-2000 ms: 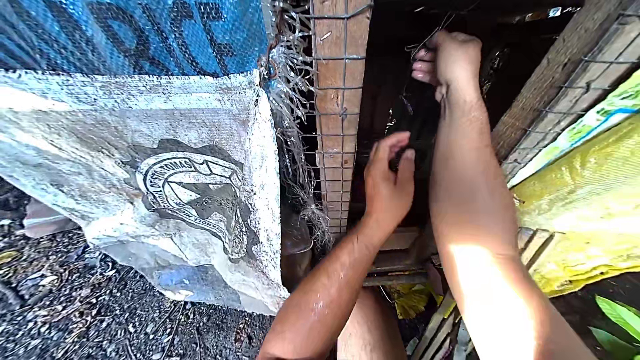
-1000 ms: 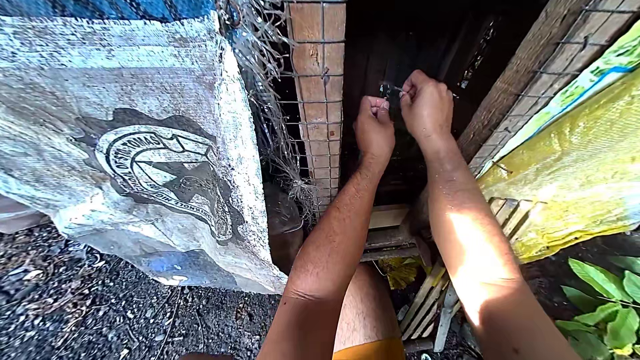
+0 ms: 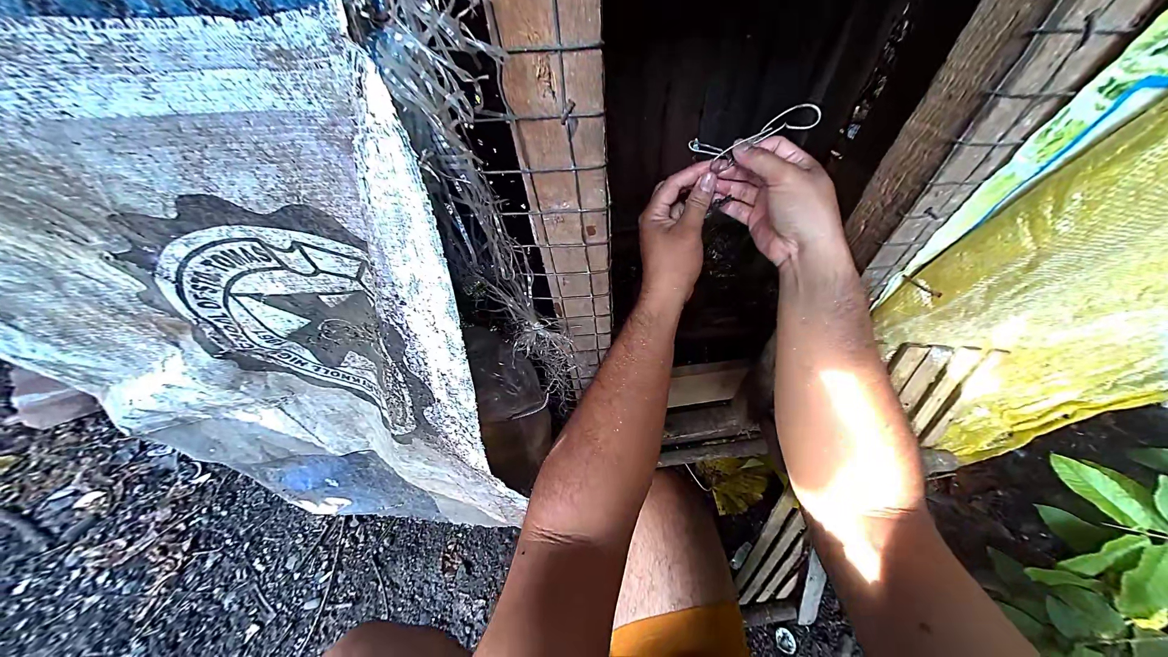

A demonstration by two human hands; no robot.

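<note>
A thin metal wire (image 3: 787,113), bent into a loop at its upper right end, runs between my two hands at the top centre of the head view. My left hand (image 3: 677,228) pinches the wire between thumb and fingers, near its darker, tangled part. Against it, my right hand (image 3: 789,192) grips the wire below the loop with thumb and fingertips. Both hands are in front of a dark opening. Left of them stands a wooden post (image 3: 561,173) covered with wire mesh. What the palms hide cannot be seen.
A white woven sack (image 3: 265,274) with printing hangs at left beside frayed plastic strands (image 3: 438,119). Rough wooden posts (image 3: 949,119) and a yellow woven sheet (image 3: 1049,310) flank the right. Wooden slats (image 3: 771,557) lie low, near green leaves (image 3: 1104,538) and dark gravelly ground (image 3: 228,566).
Two seconds ago my hands were apart, the left with its fingers spread. They have come together on the wire, and its looped end now shows above them.
</note>
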